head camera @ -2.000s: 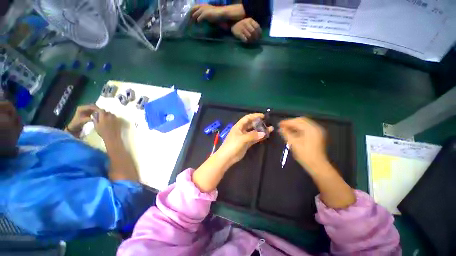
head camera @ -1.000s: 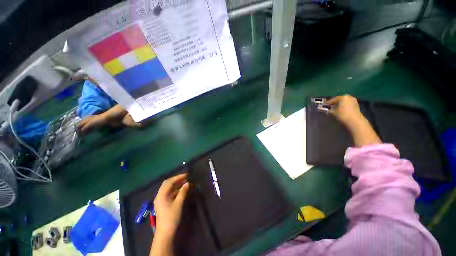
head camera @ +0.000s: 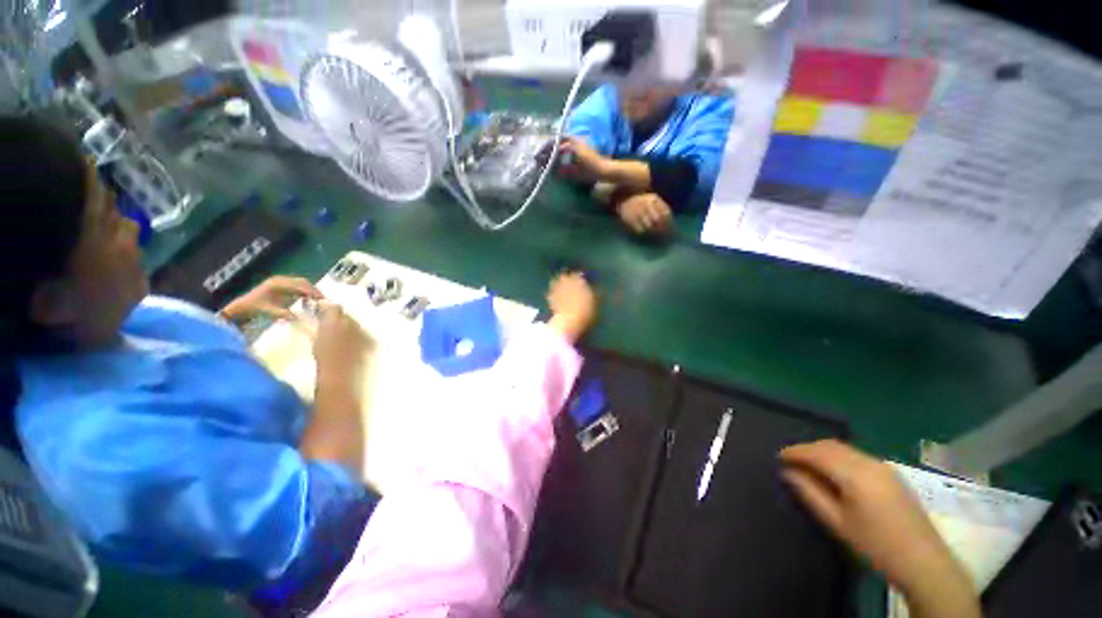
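A silver-grey display module (head camera: 597, 431) with a pale window lies on the left half of the black tray (head camera: 755, 543), beside a blue housing (head camera: 589, 401). A white pen (head camera: 715, 456) lies on the tray's right half. My left hand (head camera: 570, 302) is stretched out past the tray's far left corner, over the green bench; its fingers are blurred, and a small dark blue bit shows at them, so its grip is unclear. My right hand (head camera: 864, 501) is over the tray's right edge, fingers apart and empty.
A blue-clothed coworker (head camera: 181, 447) sits at the left by a cream sheet (head camera: 399, 423) with grey parts and a folded blue sheet (head camera: 462, 336). Another person (head camera: 653, 139) works across the bench. A white fan (head camera: 372, 118), hanging page (head camera: 894, 157), record sheet (head camera: 973, 513) and second tray (head camera: 1045, 567) also show.
The view has swung back left. My left hand has moved from the black tray out to the far bench. My right hand has left the modules on the second tray and come back empty.
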